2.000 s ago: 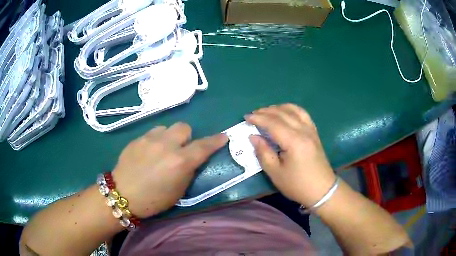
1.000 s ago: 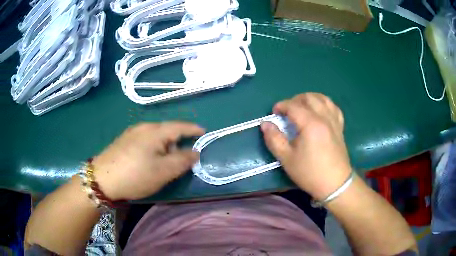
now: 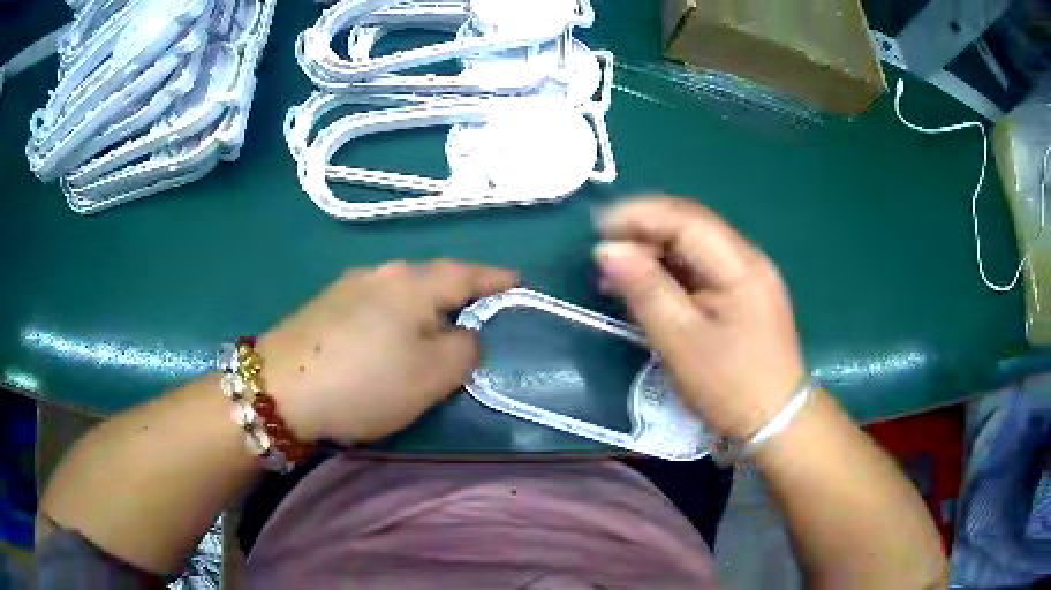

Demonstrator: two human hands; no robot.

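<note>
A white plastic frame (image 3: 553, 424) lies at the near edge of the green bench, its long oval opening to the left and its disc to the right. My left hand (image 3: 386, 346) holds the frame's rounded left end between thumb and fingers. My right hand (image 3: 709, 311) is raised over the disc end and hides part of it. Its thumb and index fingertips are close together and blurred; I cannot tell whether a thin pin is between them.
Overlapping white frames (image 3: 536, 150) lie beyond my hands. A denser pile of frames (image 3: 150, 104) is at far left. Thin pins (image 3: 726, 92) lie beside a brown carton (image 3: 784, 46). A white cord (image 3: 977, 219) and a plastic bag (image 3: 1026, 207) are at right.
The frame has turned, so its disc end now points down toward the bench edge. My left hand has closed on its left end. My right hand has lifted off the disc end.
</note>
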